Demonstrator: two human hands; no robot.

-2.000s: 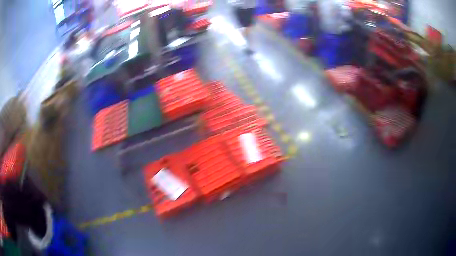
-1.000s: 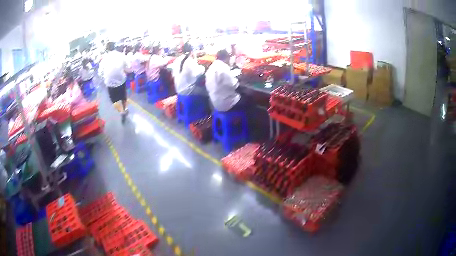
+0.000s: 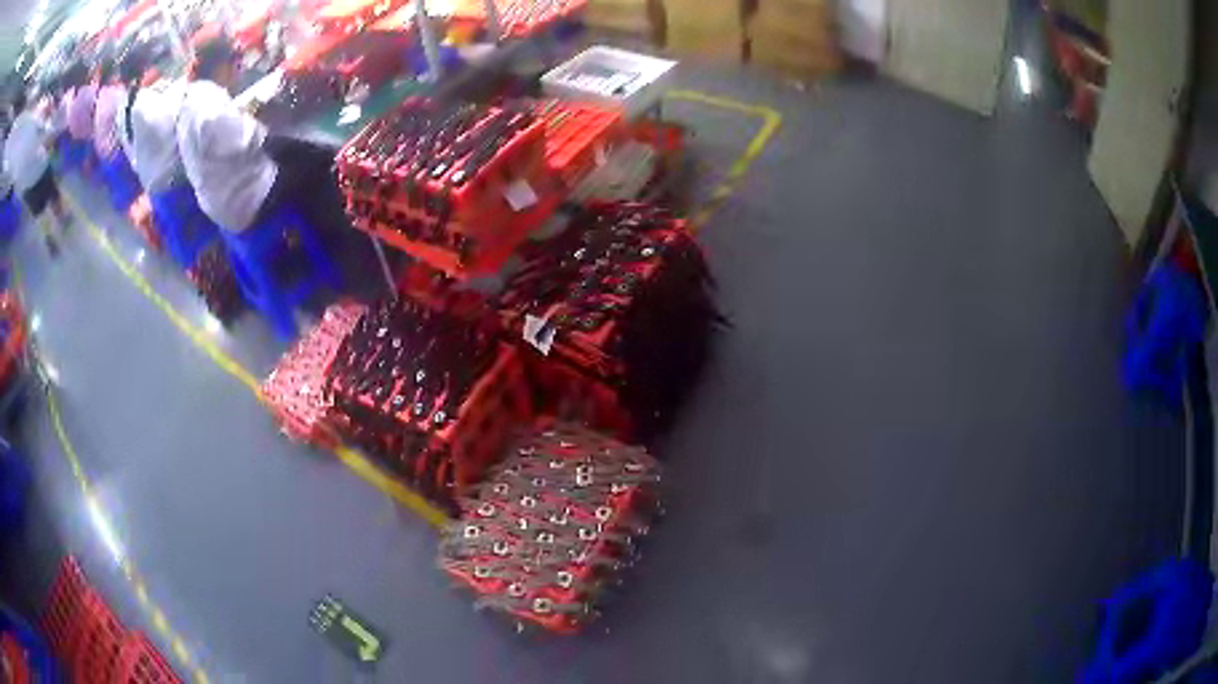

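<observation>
Neither of my hands is in the picture. Nearest in front are stacked red trays on the floor. The front stack holds rows of greyish strap-like pieces with small pale rings. Behind it, another stack holds dark strap-like pieces. To its right, a taller stack has dark straps hanging over its side and a white paper label. A raised red tray stack with dark pieces stands behind them, beside a white tray.
Blue stools stand at the right edge. Several seated people in pale tops line a bench at upper left. Yellow floor lines run along the aisle. Cardboard boxes stand at the back. A green floor marking lies at lower left.
The view has turned right. The stacked trays now sit nearer the middle and larger, the seated people have shifted left, and the blue stools at the right show more fully.
</observation>
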